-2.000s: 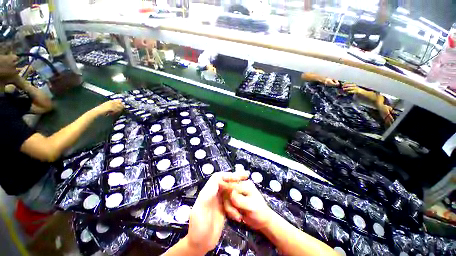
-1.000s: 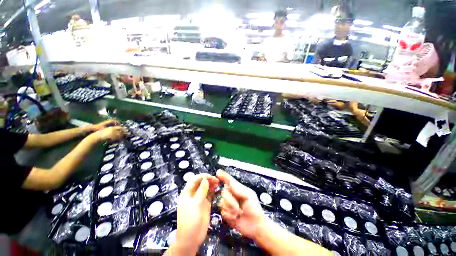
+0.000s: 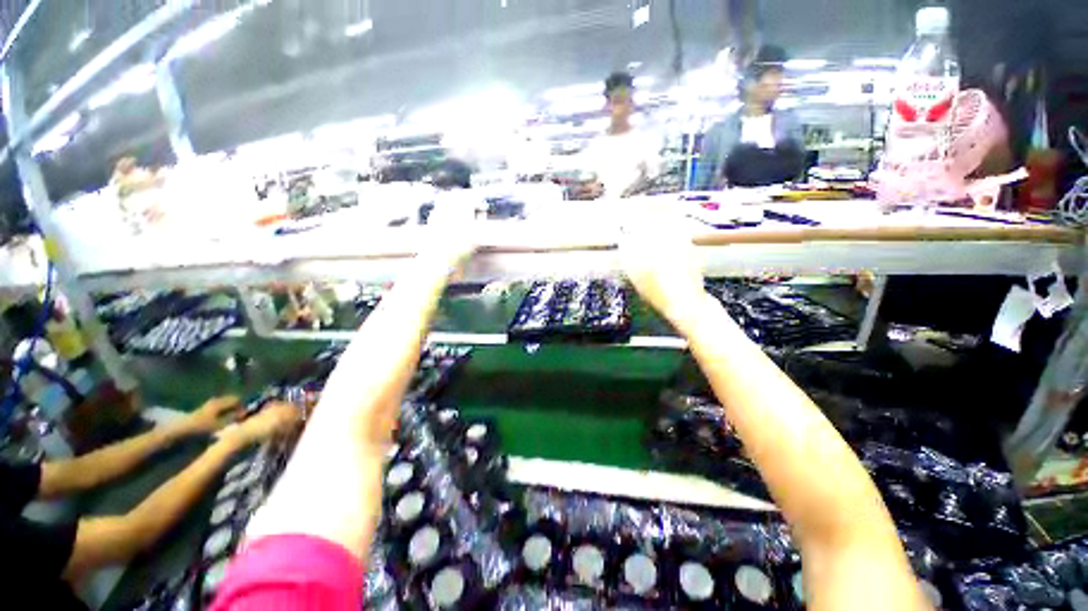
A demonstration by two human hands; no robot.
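Both my arms are stretched forward over the trays. My left hand [image 3: 453, 229] and my right hand [image 3: 651, 248] are apart at the long pale shelf [image 3: 543, 260]. Both are washed out by glare, so I cannot tell their fingers or whether they hold anything. Below my arms lie overlapping black trays [image 3: 614, 516] with rows of pale round-faced units [image 3: 587, 565] and crumpled clear film [image 3: 513, 525]. My left arm hides part of the left trays; a pink sleeve shows on it.
A person's arms [image 3: 155, 477] work at the trays on the left. A black tray [image 3: 570, 308] sits by the green surface [image 3: 549, 412]. More trays [image 3: 931, 477] are stacked right. A plastic bottle [image 3: 928, 96] and pink fan [image 3: 972, 143] stand on the shelf. People are beyond it.
My hands were together over the trays; they have separated and moved up and forward to the shelf. The camera view has tilted up. The left person's hands remain at the trays.
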